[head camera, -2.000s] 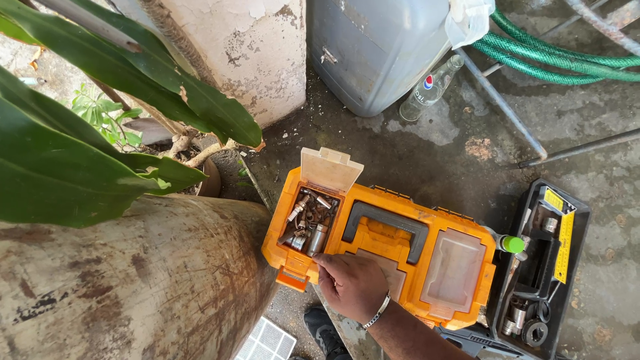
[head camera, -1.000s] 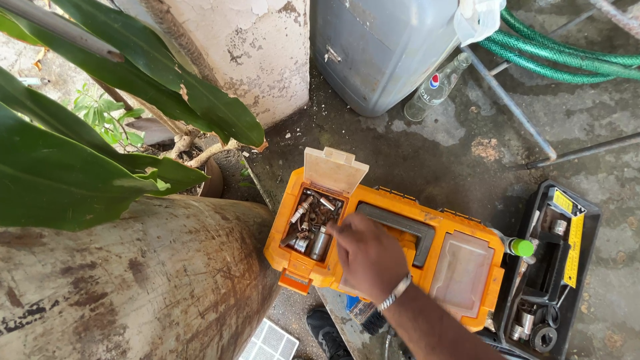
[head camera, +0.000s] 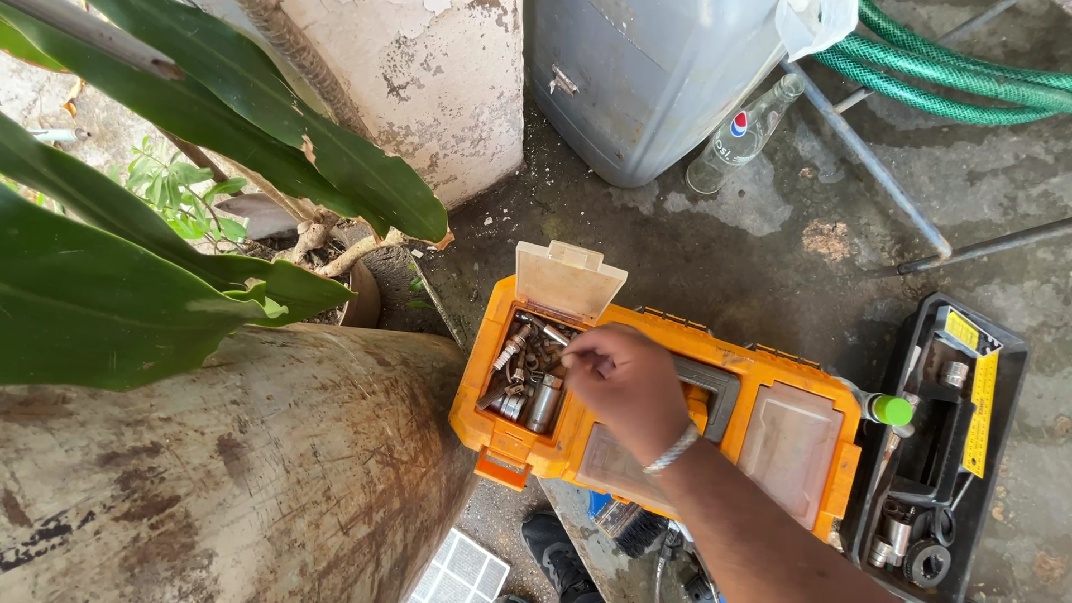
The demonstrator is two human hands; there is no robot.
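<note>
My right hand (head camera: 628,385) reaches in from the lower right, a bracelet at its wrist. Its curled fingertips are at the right edge of an open compartment in an orange toolbox lid (head camera: 578,452). Whether they pinch a small part cannot be seen. In the compartment lie a steel socket (head camera: 545,404), a spark plug (head camera: 512,347) and rusty small metal parts. The compartment's clear plastic cover (head camera: 567,280) stands raised. Beneath my hand and forearm, the dark handle (head camera: 712,389) and another clear cover (head camera: 624,465) are partly hidden. My left hand is out of view.
A black tray (head camera: 1001,427) with sockets and a yellow-marked square lies at the right, beside a green-capped container (head camera: 891,409). A rusty metal drum (head camera: 226,469) and large leaves fill the left. Behind are a grey plastic container (head camera: 645,84), a glass bottle (head camera: 741,138), metal legs and a green hose (head camera: 946,88).
My right hand has moved from the compartment's lower right corner up along its right side, toward the raised cover. A brush below the toolbox now shows.
</note>
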